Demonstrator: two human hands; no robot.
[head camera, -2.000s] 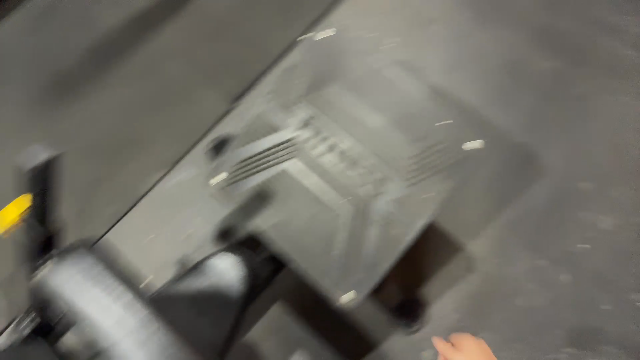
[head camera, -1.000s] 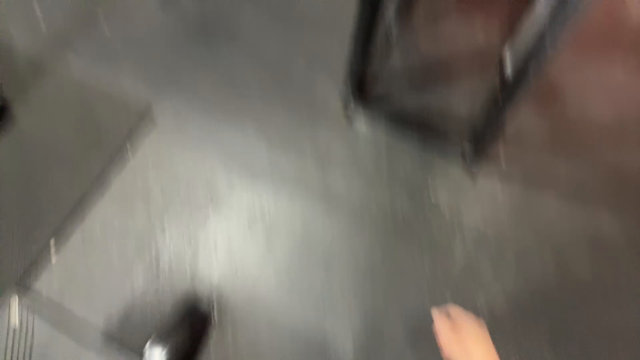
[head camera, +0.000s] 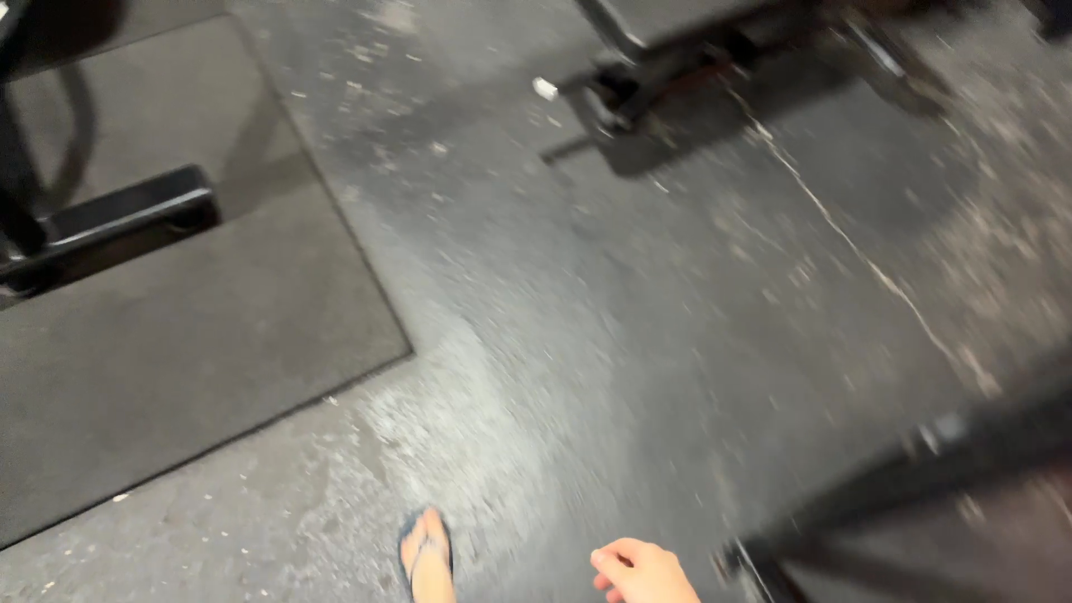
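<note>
My right hand (head camera: 643, 572) shows at the bottom edge, right of the middle, over the dark concrete floor (head camera: 536, 335). Its fingers are loosely curled, and I see nothing held in it. To its left, one of my feet in a flip-flop (head camera: 427, 548) stands on the floor. The nearest thing on the right is a blurred black metal frame (head camera: 888, 469); a gap shows between it and my hand. My left hand is out of view.
On the left lies a dark rubber mat (head camera: 251, 335), with a black metal equipment foot (head camera: 126, 213) on it. Another black frame (head camera: 620, 92) stands at the top right. A pale crack (head camera: 837, 230) crosses the floor, and a small white piece (head camera: 545, 88) lies near that frame.
The view has swung a lot across the floor. The patterned plate seen two seconds ago is out of view, and my foot in the flip-flop now shows.
</note>
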